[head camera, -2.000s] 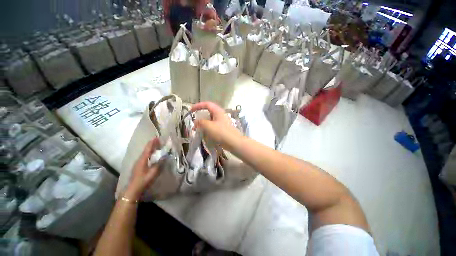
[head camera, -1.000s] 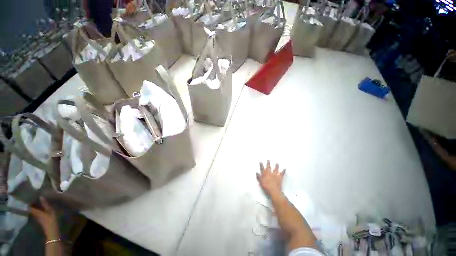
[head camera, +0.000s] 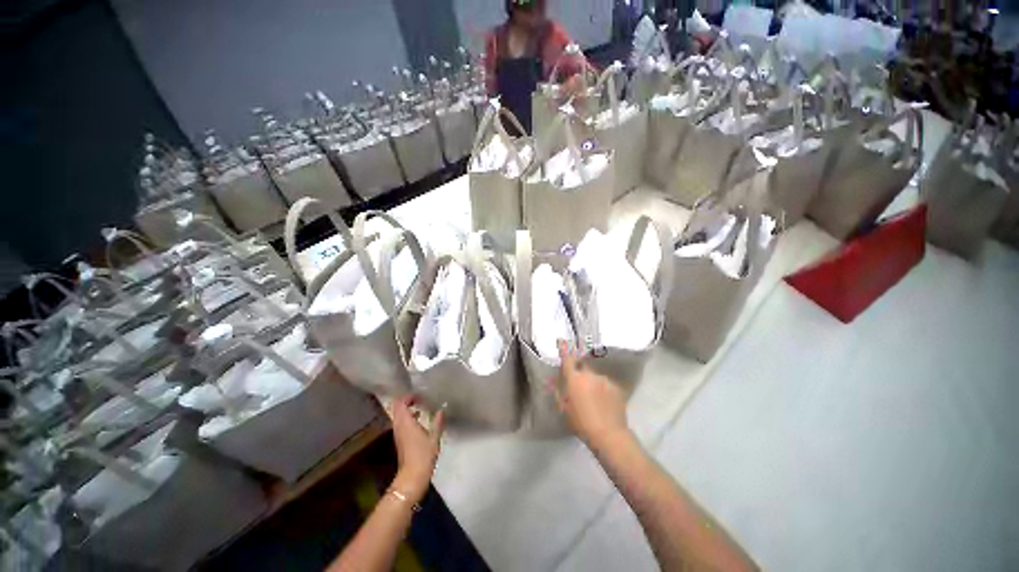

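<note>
Three beige-grey tote bags with white stuffing stand side by side at the near table edge: a left bag (head camera: 363, 346), a middle bag (head camera: 464, 391) and a right bag (head camera: 609, 352). Their handles stand up. My left hand (head camera: 416, 447) is low at the front corner between the left and middle bags, fingers apart. My right hand (head camera: 592, 397) is at the front of the right bag, index finger raised at its rim; whether it grips the rim is unclear. A small dark metal piece (head camera: 598, 350) shows on that rim.
Another stuffed bag (head camera: 710, 291) stands right of these, then a red board (head camera: 860, 268) on the white table (head camera: 827, 413). More stuffed bags stand behind. Rows of bags (head camera: 268, 391) fill the left side. A person (head camera: 520, 56) stands at the back.
The view has swung left. My right hand has come from the table top to the right bag's front rim. My left hand is now at the lower corner between two bags.
</note>
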